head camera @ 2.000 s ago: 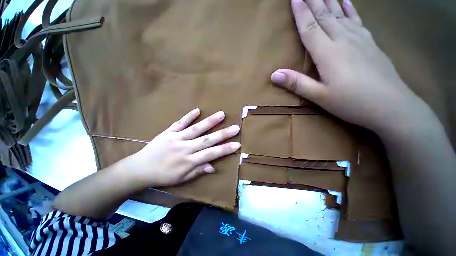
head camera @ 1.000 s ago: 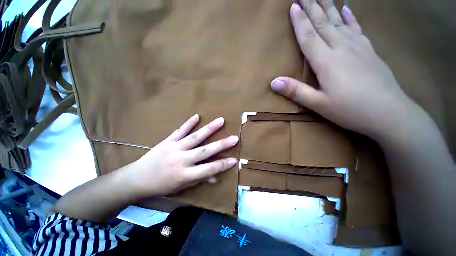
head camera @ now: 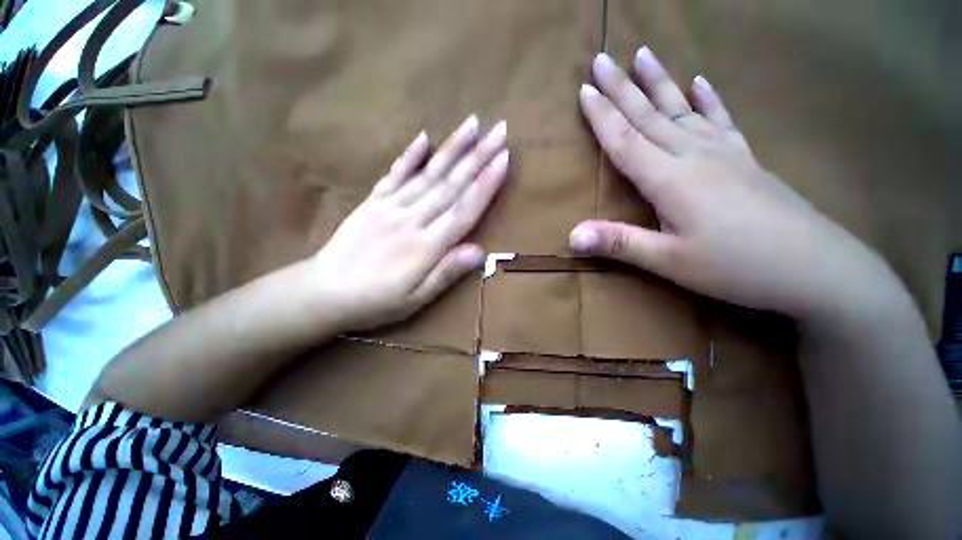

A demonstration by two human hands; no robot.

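Note:
A large brown bag panel lies flat, with a centre seam running up from its notch. Stepped layers show in the square notch, with small white corner pieces at its corners. My left hand lies palm down on the panel, left of the seam and above the notch, fingers slightly apart. My right hand lies palm down with fingers spread, over and right of the seam, its thumb just above the notch's top edge. Both hands are bare and hold nothing.
Brown straps loop out at the panel's left side, with more bundled straps at the far left. The white table shows through the notch. A black label strip is at the right edge. A dark apron with blue marks is below.
My left hand has moved up the panel, away from the notch edge. My right hand has moved slightly down and left. The panel and notch have shifted a little left in view.

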